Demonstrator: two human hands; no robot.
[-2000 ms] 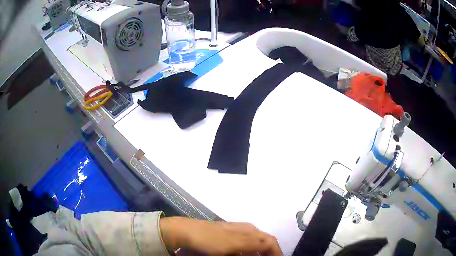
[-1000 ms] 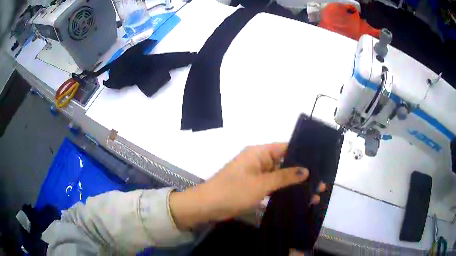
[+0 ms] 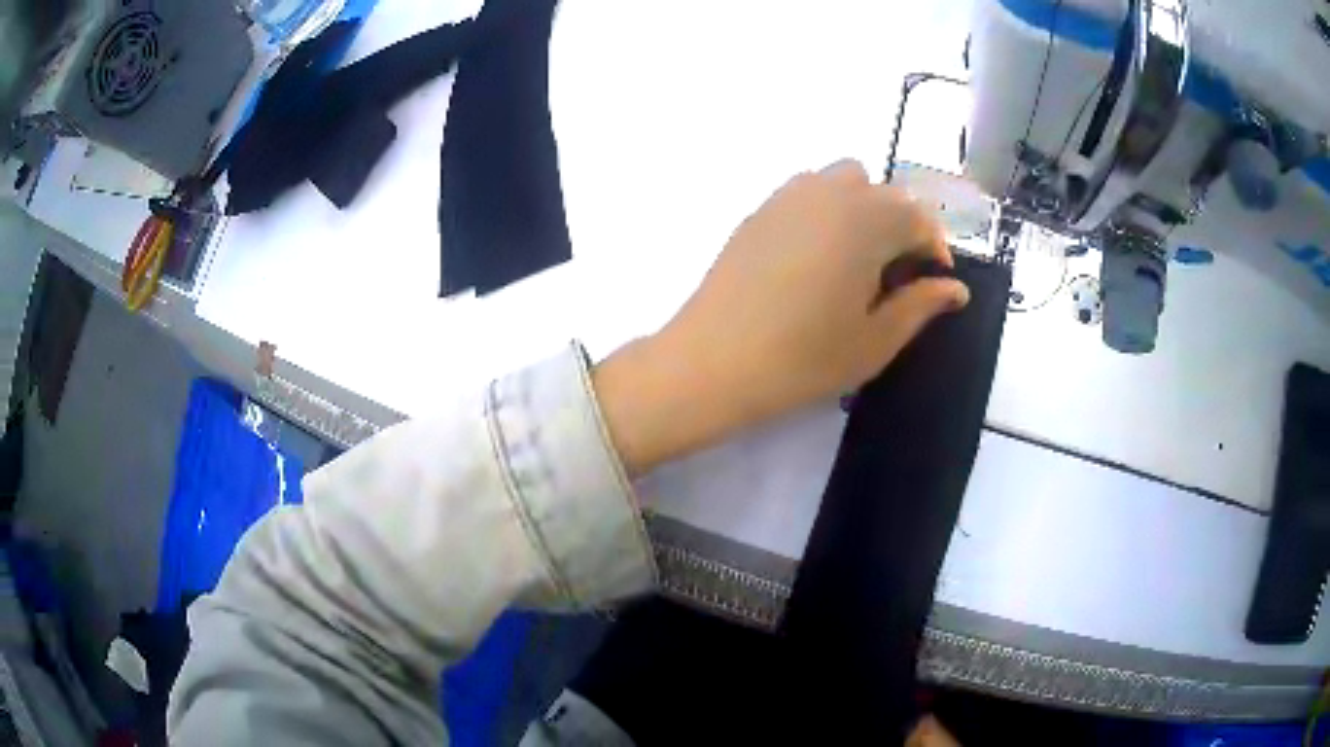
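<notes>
A black fabric strip (image 3: 912, 467) runs from the needle area of the white sewing machine head (image 3: 1072, 110) down over the table's front edge. My left hand (image 3: 817, 292) pinches the strip's left edge near its top end, close to the presser foot (image 3: 1006, 234). My right hand (image 3: 931, 733) shows only as fingertips at the bottom edge, beside the lower part of the strip; the rest is cut off, so its grip cannot be told.
Black cut pieces (image 3: 503, 161) lie left of the machine. Red and yellow scissors (image 3: 146, 260) lie far left. A black smartphone (image 3: 1291, 504) lies at right. A ruler tape (image 3: 1021, 668) runs along the front edge. A blue crate or sheet (image 3: 219, 482) is below left.
My left hand has moved up and right to the strip's top end by the presser foot. The view has moved closer to the machine. The strip now hangs straighter over the front edge.
</notes>
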